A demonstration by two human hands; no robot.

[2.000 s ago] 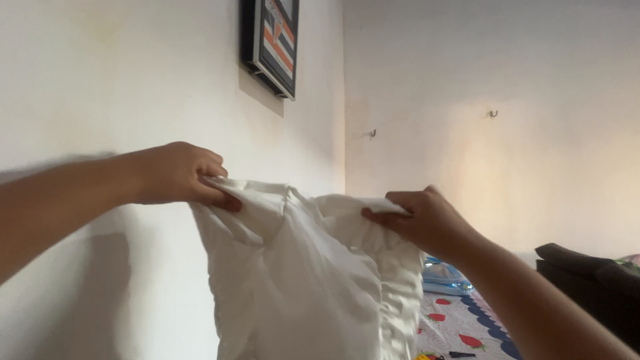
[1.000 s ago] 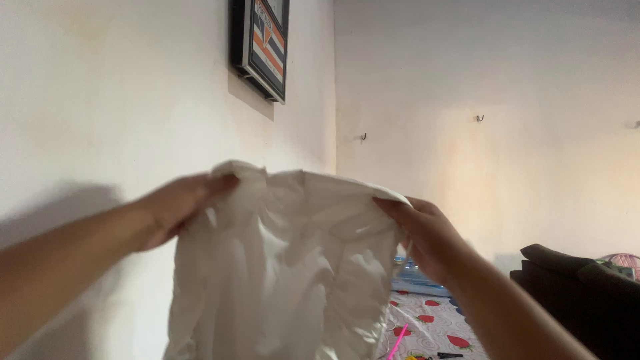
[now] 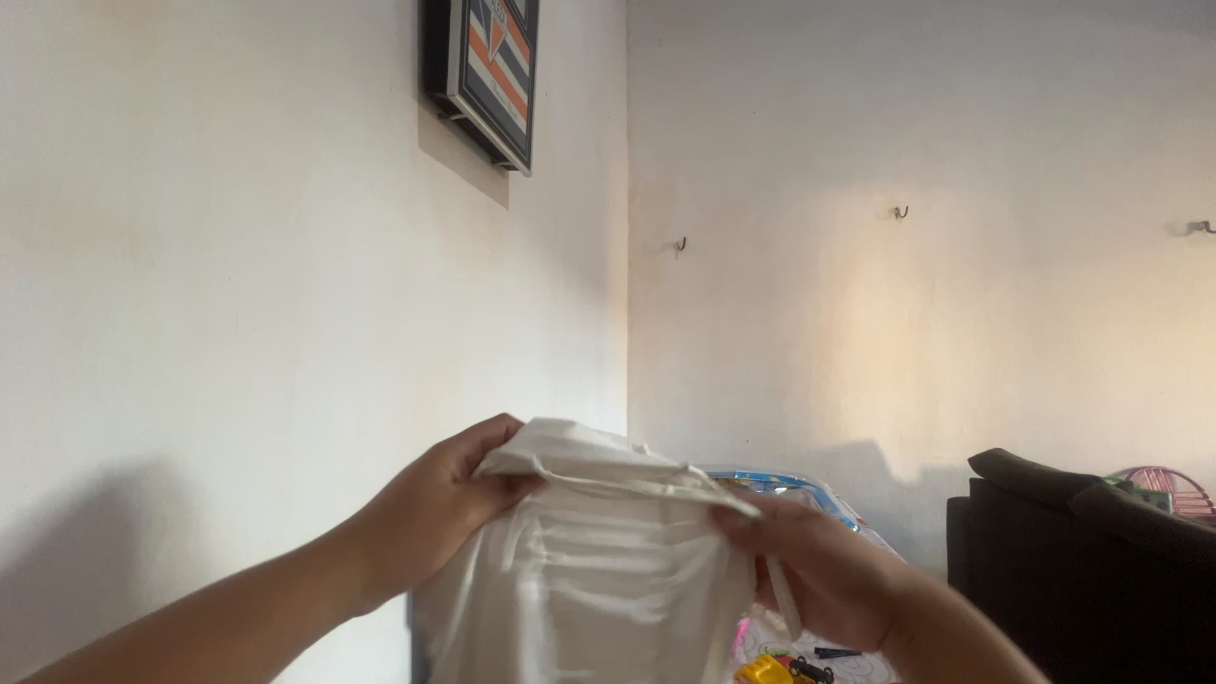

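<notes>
A white fabric item, creased and slightly glossy, hangs between my two hands; its lower part runs out of the frame. My left hand grips the top edge at its left corner, thumb above and fingers beneath. At the right end of that edge, my right hand pinches the cloth and looks blurred. A narrow white strip dangles beside the right fingers. Which kind of garment or cover it is, I cannot tell.
Behind the cloth lies a patterned surface with a yellow toy and a blue-edged clear package. Dark furniture stands at right. A framed picture and wall hooks are higher up.
Both hands have come lower and closer together, still on the white cloth. Its top edge, stretched wide earlier, is now narrower and partly folded over.
</notes>
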